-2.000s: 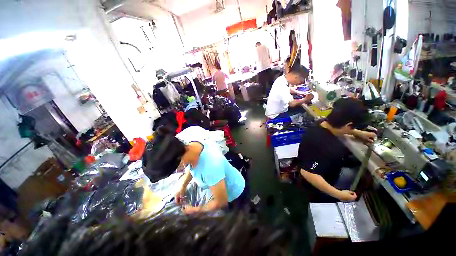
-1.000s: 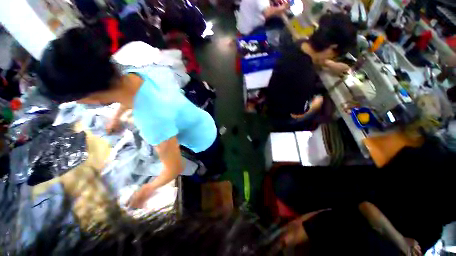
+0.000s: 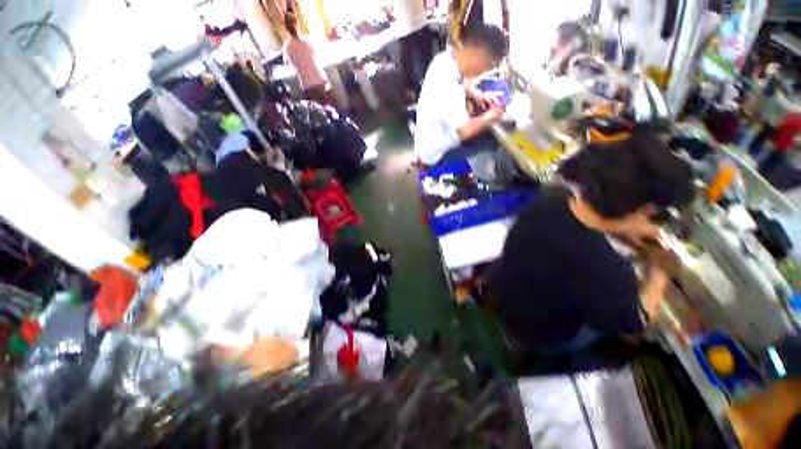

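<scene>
Neither of my hands is in view. Dark blurred hair or fur runs along the bottom edge and covers what lies nearest. Just beyond it on the left lies a large heap of white cloth. Shiny grey plastic-looking bags lie at the lower left, blurred, beside an orange-red bag. At the lower right, stacked pale flat pieces stand next to dark folded strips.
A person in black and a person in white bend at the sewing benches on the right. A blue crate stands by them. A red crate and dark bundles flank the green floor aisle.
The view has swung up and forward along the aisle. The person in light blue and the dark-clothed figure at the lower right are out of view. The person in black now leans closer to the bench.
</scene>
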